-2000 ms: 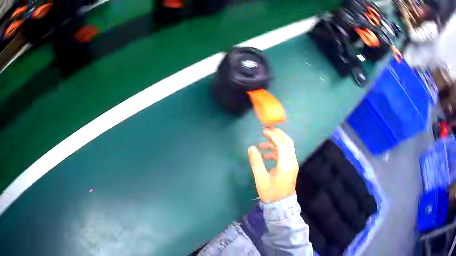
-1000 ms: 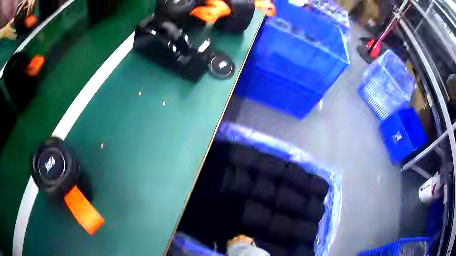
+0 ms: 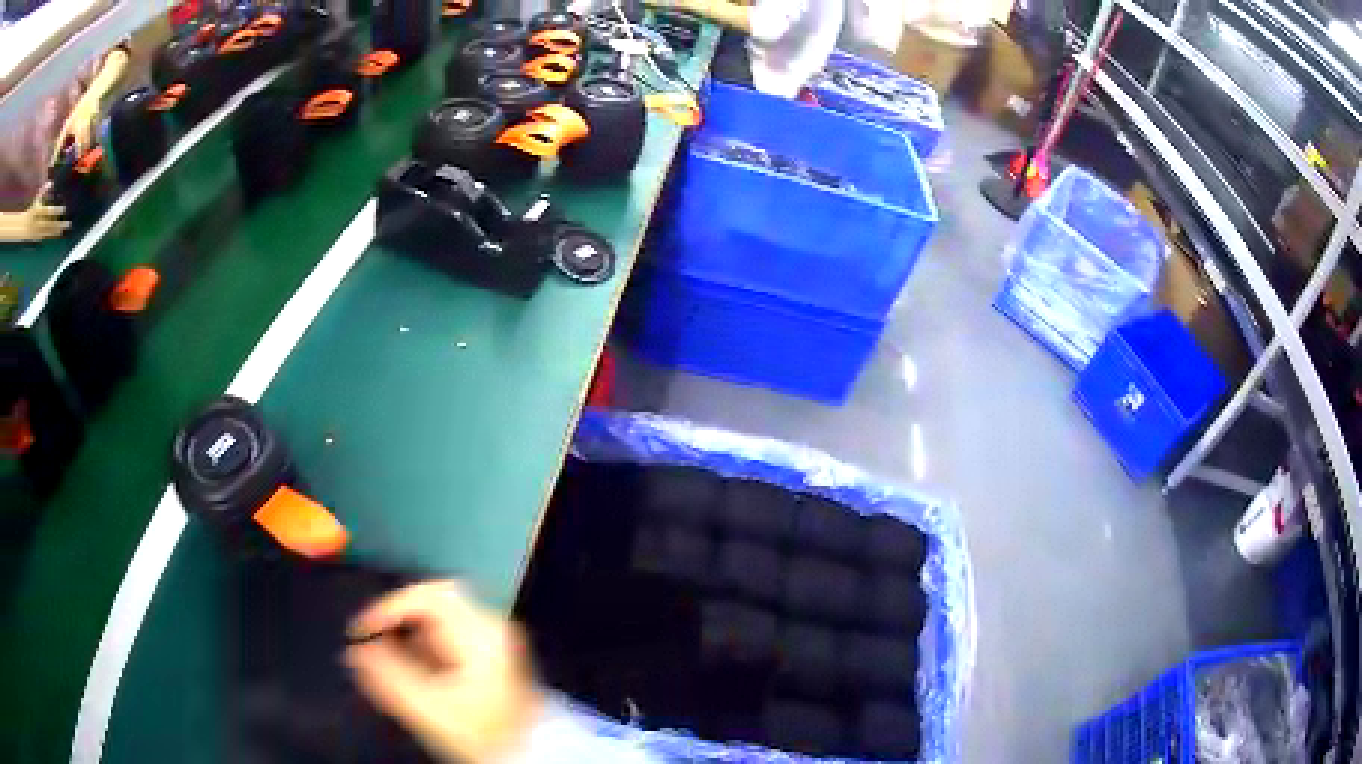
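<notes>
A black round speaker [image 3: 224,455] with a pale logo on its end cap lies on the green bench, touching the white line. Its orange strap [image 3: 302,523] points towards my right hand. My right hand [image 3: 445,667], blurred, is at the bottom, with its fingers closed on the edge of a dark, blurred black item [image 3: 299,657] over the bench just below the speaker. The item's shape is unclear. My left hand is not in view. A blue crate lined with clear film [image 3: 944,597] holds rows of black soft-looking parts, right of the bench.
Further up the bench are a black open tray [image 3: 456,224], a round black disc [image 3: 581,252] and several speakers [image 3: 463,135]. More speakers stand on the green belt [image 3: 194,306]. Stacked blue bins [image 3: 807,224] stand right of the bench. Another person's hand [image 3: 33,224] shows at far left.
My right hand has moved from over the crate left to the bench, and the black item now shows with it. The view has shifted, showing more of the line.
</notes>
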